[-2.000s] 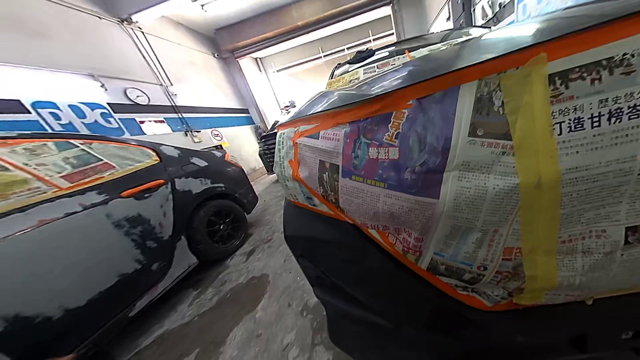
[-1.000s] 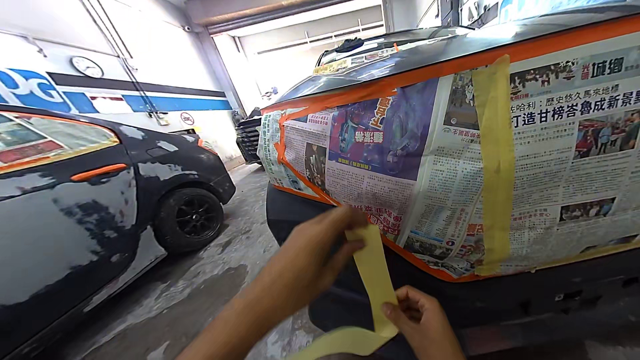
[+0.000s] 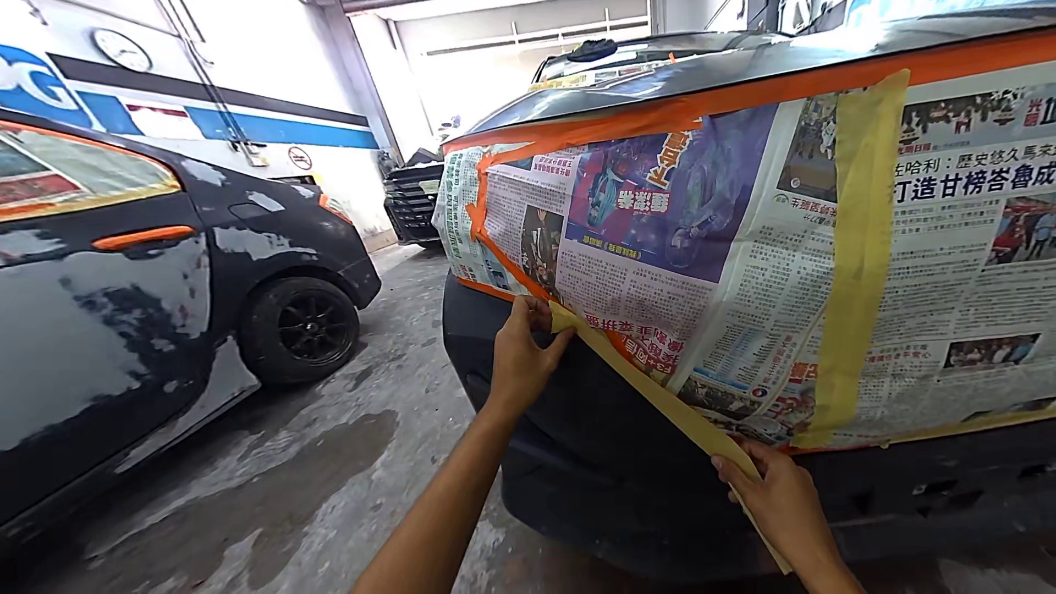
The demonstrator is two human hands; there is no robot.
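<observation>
A strip of yellow masking tape (image 3: 652, 394) stretches diagonally between my hands, along the lower edge of the newspaper (image 3: 635, 272) that covers the car's rear. My left hand (image 3: 528, 346) pinches its upper end at the newspaper's lower left corner, by the orange masking tape (image 3: 516, 268). Lower right, my right hand (image 3: 775, 487) grips the strip between thumb and fingers, and a loose tail hangs below it. Another yellow tape band (image 3: 862, 256) runs upright across the newspaper. Under the strip is the dark bumper (image 3: 610, 478).
A dark car with grey patches (image 3: 99, 330) stands at the left, its door handle (image 3: 144, 238) and window edges covered in orange tape. Concrete floor (image 3: 330, 462) lies between the cars. Another vehicle's front (image 3: 412, 202) shows farther back, near the wall.
Both hands came into view after the first frame. The tape hung folded and loose between them a second ago; now it is stretched along the newspaper's edge. The left hand has moved up to the newspaper's corner.
</observation>
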